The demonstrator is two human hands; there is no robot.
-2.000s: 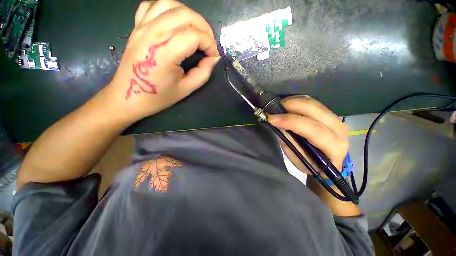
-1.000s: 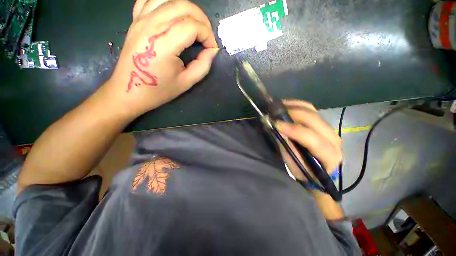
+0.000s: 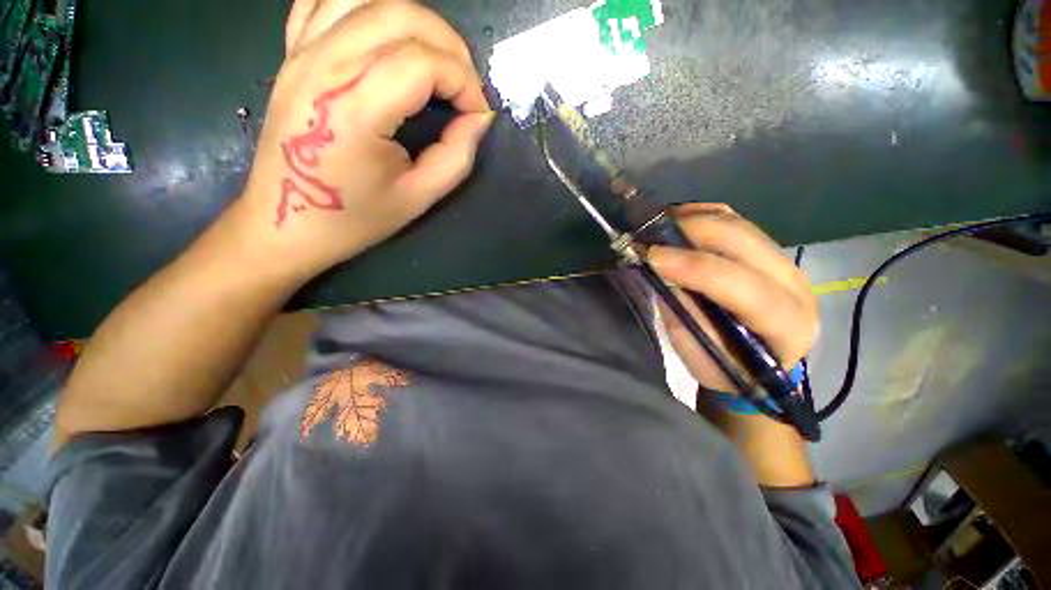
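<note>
A circuit board point(image 3: 567, 60), glaring white with a green right end, lies on the dark green bench at the top middle. My left hand point(image 3: 380, 127) is at its left edge, thumb and index fingertips pinched together; what is between them is too small to make out. My right hand point(image 3: 738, 294) holds the black soldering iron point(image 3: 724, 326) like a pen. Its pale tip points up-left and reaches the board's lower edge, close to my left fingertips. The thin solder feed tube point(image 3: 573, 188) runs beside the tip. Whether the tip touches the board is hard to tell.
Green boards lie stacked at the far left point(image 3: 32, 69), with another board point(image 3: 87, 143) beside them. A tiny component point(image 3: 243, 113) lies left of my left hand. The iron's black cable point(image 3: 855, 311) loops to the right edge. A whitish and orange reel point(image 3: 1034, 52) is cut off at top right.
The iron tip moved down and right off the board's edge, then back up-left to it. The board has shifted slightly up and left. My left hand moved slightly left, still pinched.
</note>
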